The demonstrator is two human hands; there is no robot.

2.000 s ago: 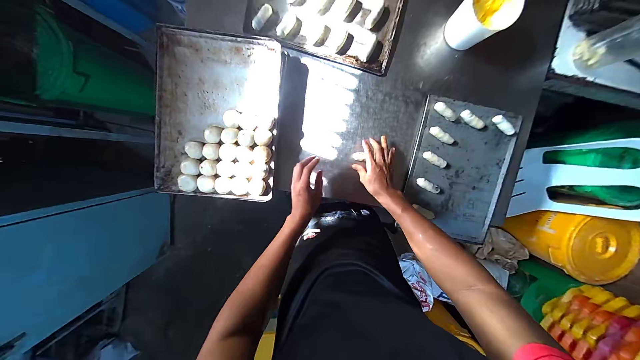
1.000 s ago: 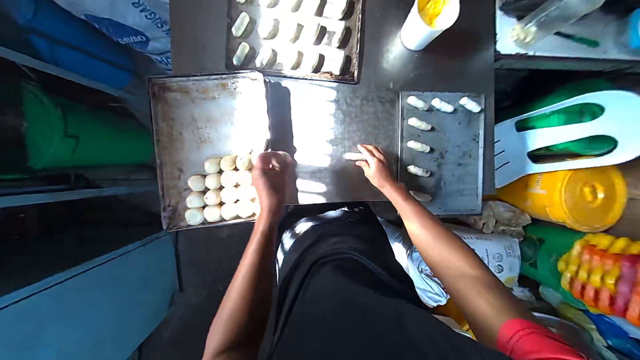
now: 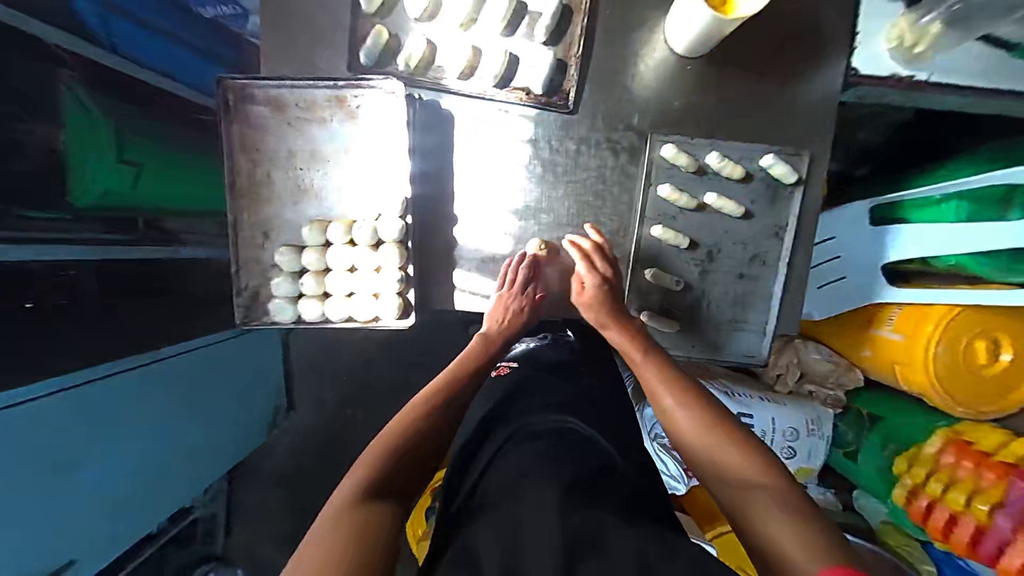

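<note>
A round dough ball [image 3: 540,247] lies on the metal table between my hands. My left hand [image 3: 516,298] is spread flat just below and left of it, fingertips beside or touching the ball. On the ball's right, my right hand [image 3: 594,274] is held with fingers slightly curled and apart, gripping nothing visible. The left metal tray [image 3: 312,144] holds rows of dough balls [image 3: 340,282] in its lower part. To the right, a dark metal tray [image 3: 720,296] carries several rolled dough pieces [image 3: 670,236], most along its left side and upper end.
Another tray [image 3: 582,56] with rows of shaped dough stands at the top, beside a white container [image 3: 696,28] with yellow contents. White plastic slats [image 3: 848,256], a yellow container [image 3: 972,352] and a printed bag [image 3: 780,424] lie to the right. Bright sunlight falls on the table.
My left hand has moved right from the left tray's edge to the table middle, where a dough ball now lies. The right tray has one more rolled piece, in its second row.
</note>
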